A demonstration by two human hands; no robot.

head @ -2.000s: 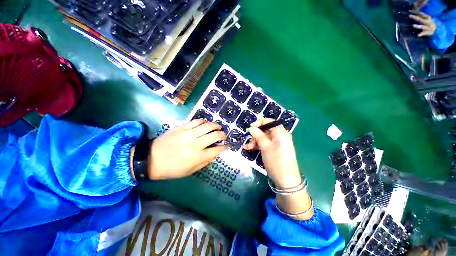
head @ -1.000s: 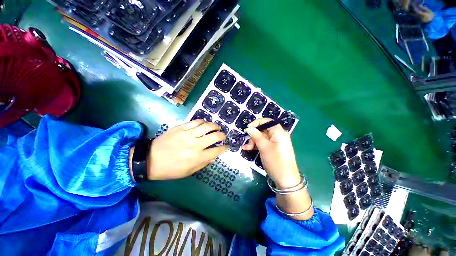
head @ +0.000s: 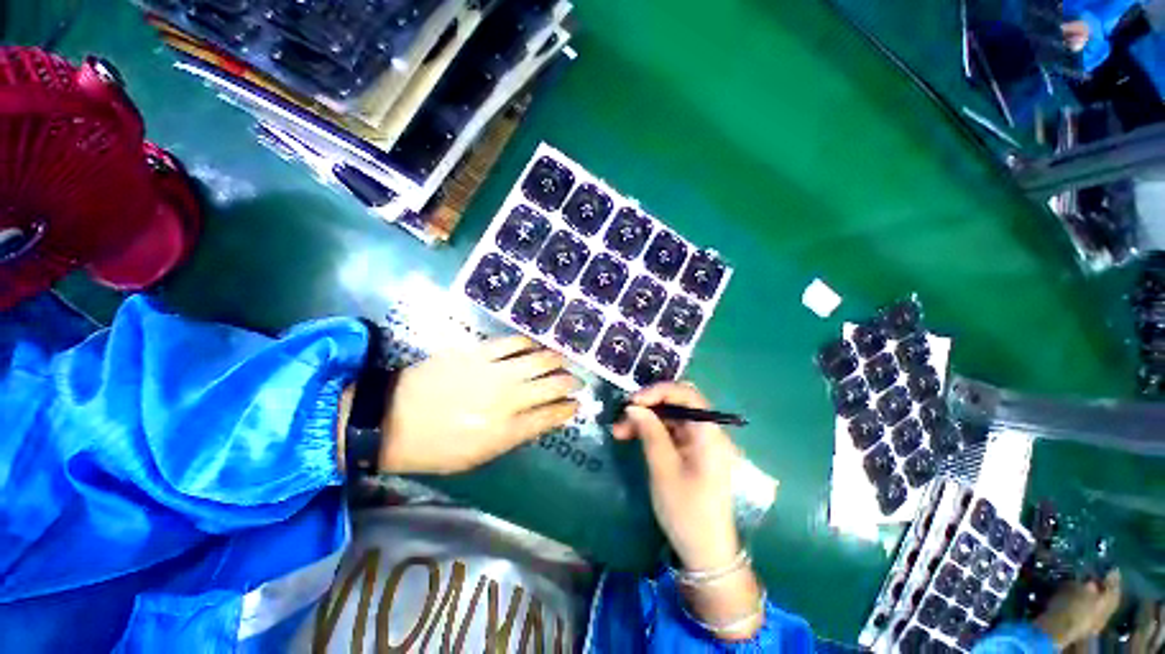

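A white sheet [head: 502, 311] holds black moulded parts [head: 565, 257] in a grid, flat on the green bench. My left hand [head: 486, 403] lies flat with fingers spread just below the sheet, over a pale liner sheet [head: 422, 319] with rows of tiny dark rings. My right hand [head: 685, 450], with bracelets at the wrist, holds a thin dark pen-like tool [head: 700, 414] between thumb and finger. The tool's tip is near my left fingertips, below the grid's lower edge. A small pale spot shows there; I cannot tell what it is.
A stack of blister trays [head: 383, 102] stands at the upper left, beside a red fan [head: 90, 179]. A small white square [head: 822, 298] and a second loaded sheet [head: 888, 403] lie to the right, with more trays [head: 958, 569] below. Another person's hand [head: 1083, 607] shows lower right.
My right hand and the tool have moved down off the black parts to the liner sheet. The whole grid now shows uncovered, slightly up and left in the picture. A person's hand has appeared lower right.
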